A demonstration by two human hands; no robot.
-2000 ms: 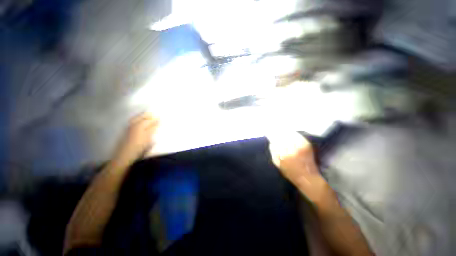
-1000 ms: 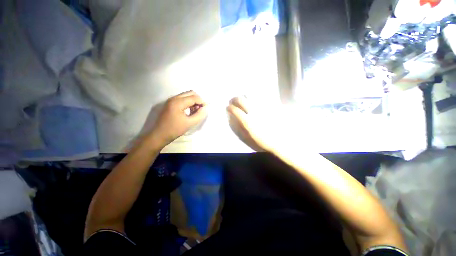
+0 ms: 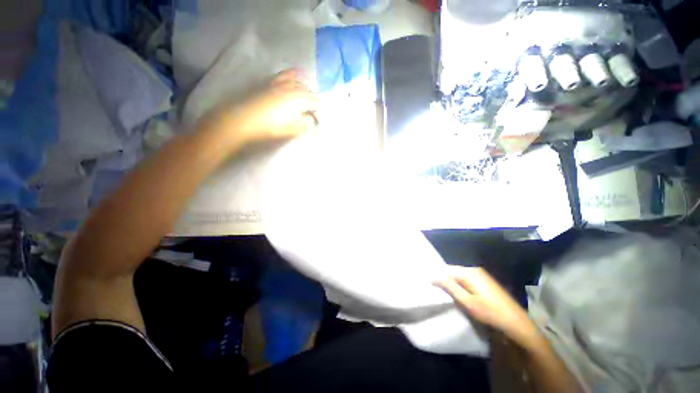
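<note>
A white fabric piece (image 3: 361,238) hangs from the bright tabletop over the dark front edge towards my lap. Its upper part is washed out by the lamp. My left hand (image 3: 288,107) is at the upper end of the cloth, left of the glare, slightly blurred; its fingertips are lost in the light, so its hold cannot be told. My right hand (image 3: 476,295) is below the table edge and grips the lower right part of the white fabric piece between thumb and fingers. The needle area is hidden by glare.
A light blue fabric piece (image 3: 348,57) lies beside the dark grey machine cover (image 3: 407,84). Four white tension knobs (image 3: 579,71) stand at the rear right. White and blue panels (image 3: 100,100) cover the left. A crumpled white work pile (image 3: 625,299) is at the right, below table level.
My left hand has moved up and away from me. My right hand has moved right and down below the table edge. The white fabric now hangs over the edge, and the view has shifted right.
</note>
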